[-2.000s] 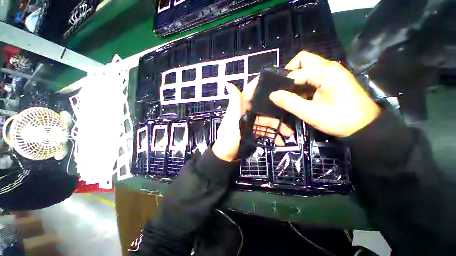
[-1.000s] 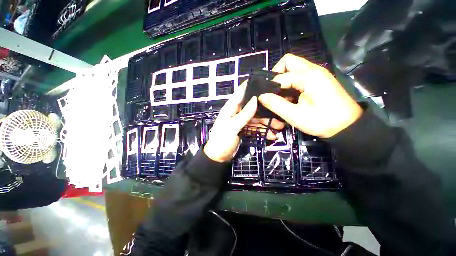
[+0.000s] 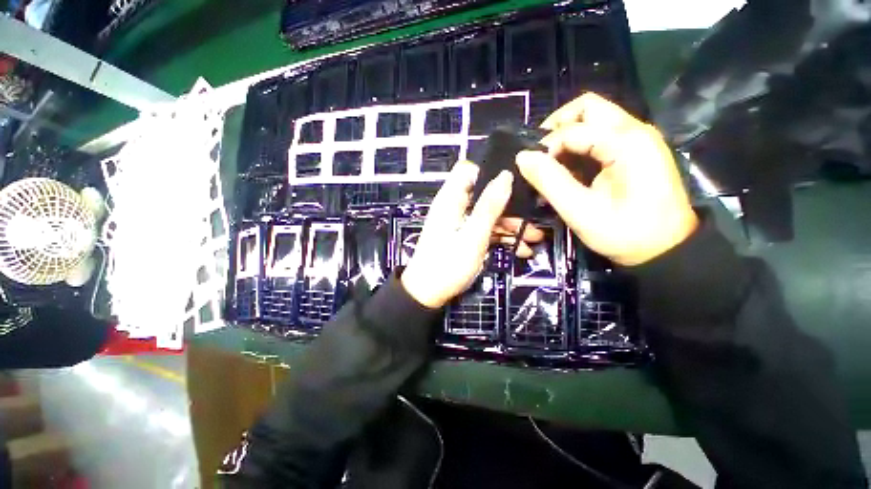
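My left hand [image 3: 449, 239] holds a black plastic front housing [image 3: 499, 158] over the blister tray, its thumb on the housing's near side and fingertips showing below it. My right hand [image 3: 616, 181] pinches at the housing's upper right part with thumb and fingers. Whether it holds a separate dark piece cannot be told. A white-bordered die-cut sheet [image 3: 368, 146] with two rows of cells lies on the glossy black tray [image 3: 272, 196]. Several housings with pale window outlines [image 3: 325, 253] sit in the near row at the left.
A pile of white lattice sheets [image 3: 162, 220] lies left of the tray, with a round cream fan [image 3: 43, 232] beyond it. A dark stack [image 3: 382, 17] stands behind the tray. A crumpled shiny dark heap [image 3: 754, 105] lies right. A brown box [image 3: 224, 396] is below the bench edge.
The housing has tilted more upright and its keypad part is now mostly hidden by my left hand. My right fingers have stayed at its upper edge. The whole view has shifted slightly.
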